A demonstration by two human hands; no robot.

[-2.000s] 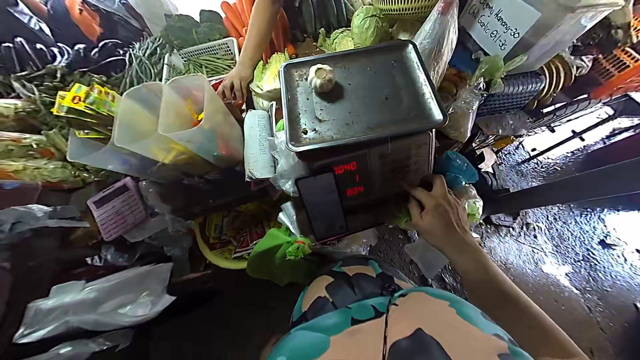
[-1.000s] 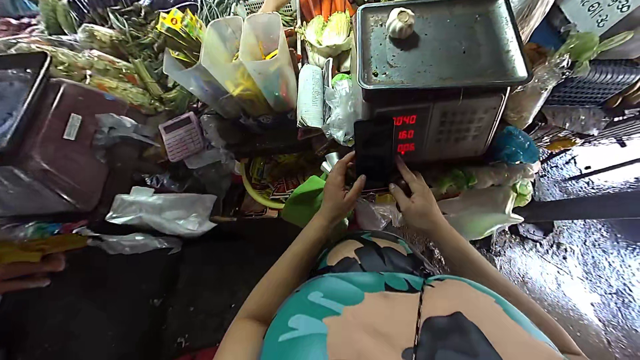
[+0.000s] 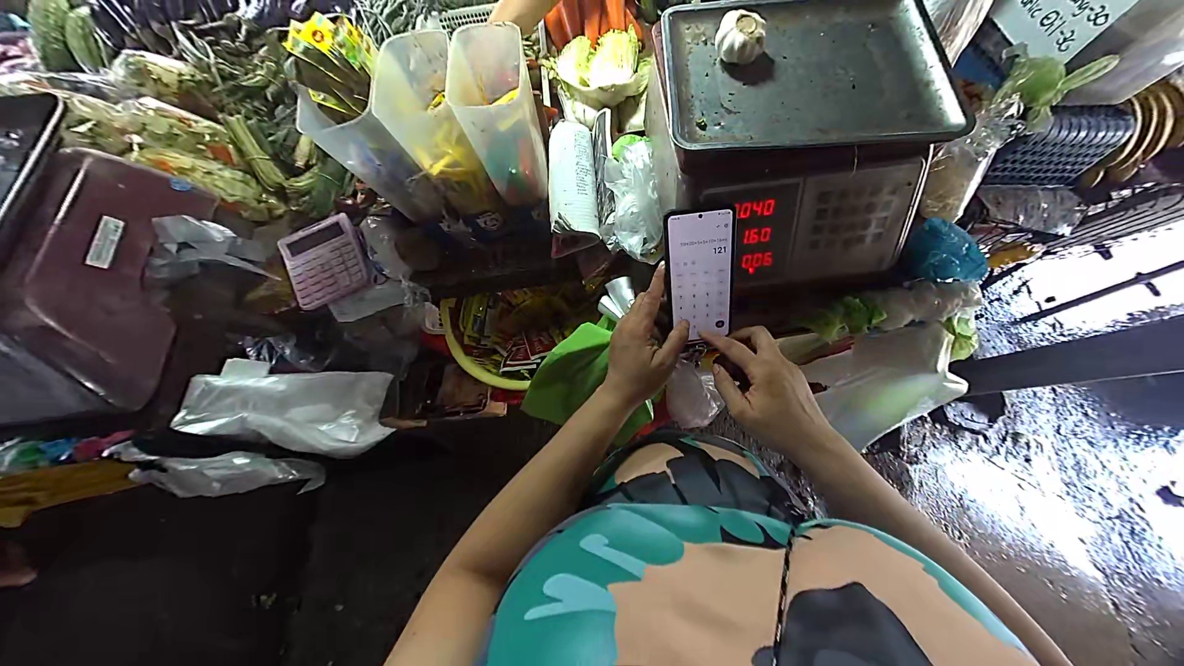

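A smartphone [image 3: 700,277] with a lit calculator screen stands nearly upright, leaning before the digital scale [image 3: 814,222]. My left hand [image 3: 640,347] holds the phone by its lower left edge. At its lower right corner, my right hand [image 3: 763,379] has its index fingertip at the screen's bottom edge, the other fingers loosely curled with nothing in them. On the scale's metal tray [image 3: 832,102] lies one garlic bulb [image 3: 741,37]; red digits glow on the scale's front.
Left of the scale stand plastic pitchers [image 3: 499,120] holding packets, and a pink calculator [image 3: 324,262]. A yellow-rimmed basket [image 3: 462,351] of sachets sits below, beside a green plastic bag [image 3: 573,370]. A second scale [image 3: 92,277] stands far left. Someone's arm [image 3: 523,11] shows at the top.
My left hand, out of view two seconds ago, is now on the phone. My right hand has moved from the scale's front right to the phone. The phone's dark screen is now lit.
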